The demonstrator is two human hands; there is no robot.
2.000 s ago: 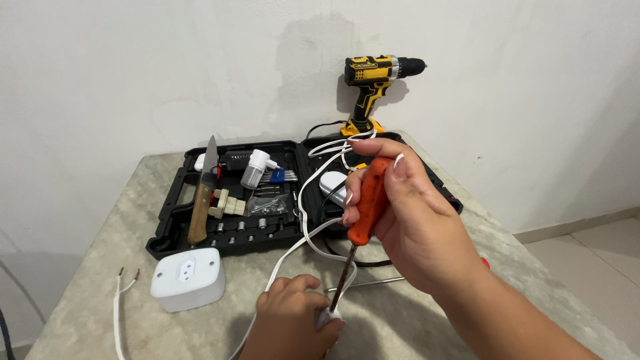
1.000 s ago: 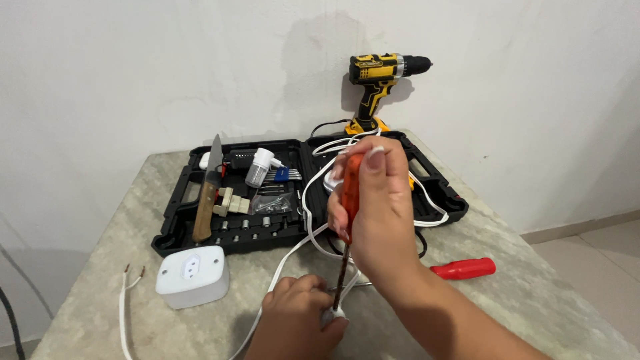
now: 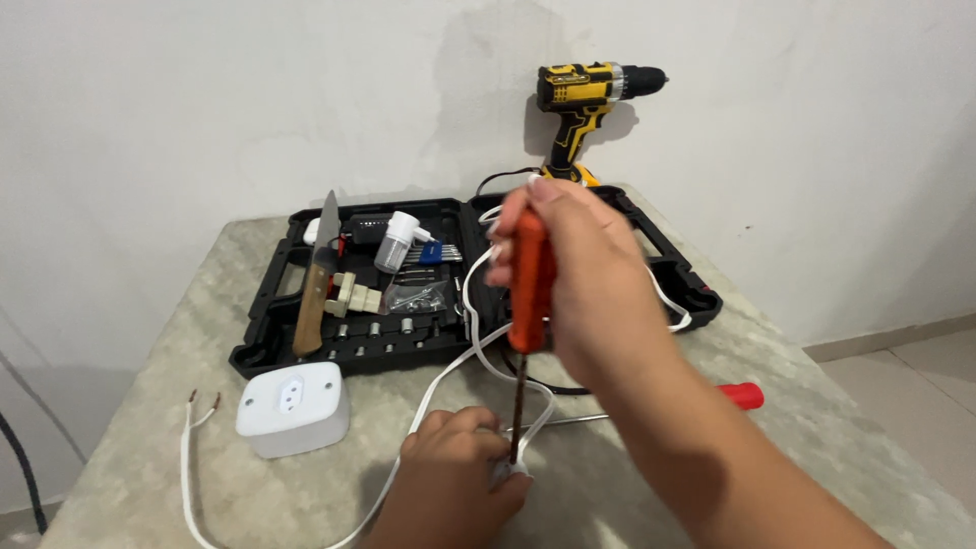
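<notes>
My right hand [image 3: 602, 282] grips the orange handle of a screwdriver [image 3: 531, 282], its shaft pointing down, nearly upright. The screwdriver's tip meets a small white part [image 3: 503, 471], which my left hand [image 3: 465, 465] pinches against the stone tabletop between thumb and fingers. What the part is cannot be told, as the fingers cover most of it. A white electrical cable [image 3: 427, 400] loops beside my left hand and runs back to the case; its far end at the left has two bared copper wires [image 3: 204, 408]. Left of my hands sits a white surface-mount socket box [image 3: 293, 412].
An open black tool case [image 3: 259, 320] holds a knife with a wooden handle [image 3: 309, 313], hex keys [image 3: 435, 253], sockets and a bag of screws [image 3: 415, 299]. A yellow and black cordless drill [image 3: 583, 91] stands behind it. A red-handled screwdriver [image 3: 740, 395] lies right, partly behind my forearm.
My right hand has turned with the orange screwdriver, whose shaft now stands more upright than two seconds ago. My left hand has stayed on the small white part.
</notes>
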